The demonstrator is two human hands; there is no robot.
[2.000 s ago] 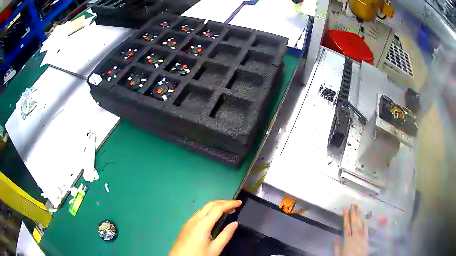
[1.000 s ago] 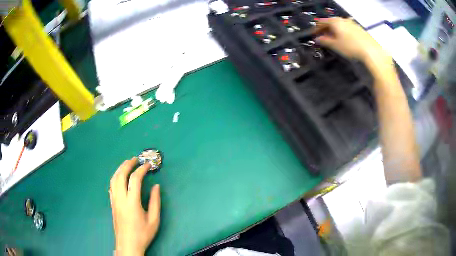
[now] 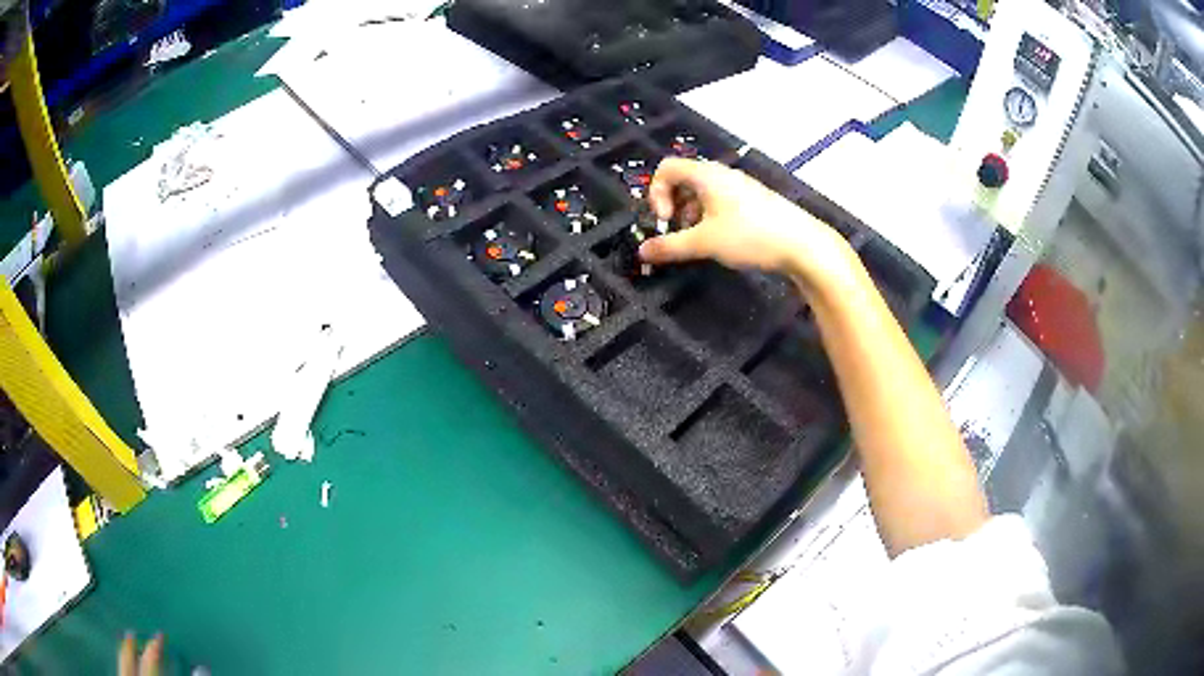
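Observation:
The black foam tray (image 3: 528, 383) lies on the green mat. Black discs with a red-orange dot and small white tabs sit in its left and rear pockets, one disc (image 3: 570, 306) in a near pocket. Pockets at the near right hold nothing. My right hand (image 3: 739, 222) reaches over the tray from the right, thumb and fingers pinching a dark tray part (image 3: 643, 248) at a middle pocket; the fingers partly hide it. Only fingertips of my left hand (image 3: 141, 658) show at the bottom left edge; what they hold is hidden.
White sheets (image 3: 251, 264) lie left of the tray, with white scraps and a lime-green strip (image 3: 233, 489). Yellow uprights (image 3: 60, 383) stand at the left. Another black foam tray (image 3: 594, 40) is behind. The white machine with a gauge (image 3: 1019, 106) stands at the right.
My right hand came from the machine side to the tray and now pinches a part there. My left hand has dropped almost out of view, and the loose module is out of sight.

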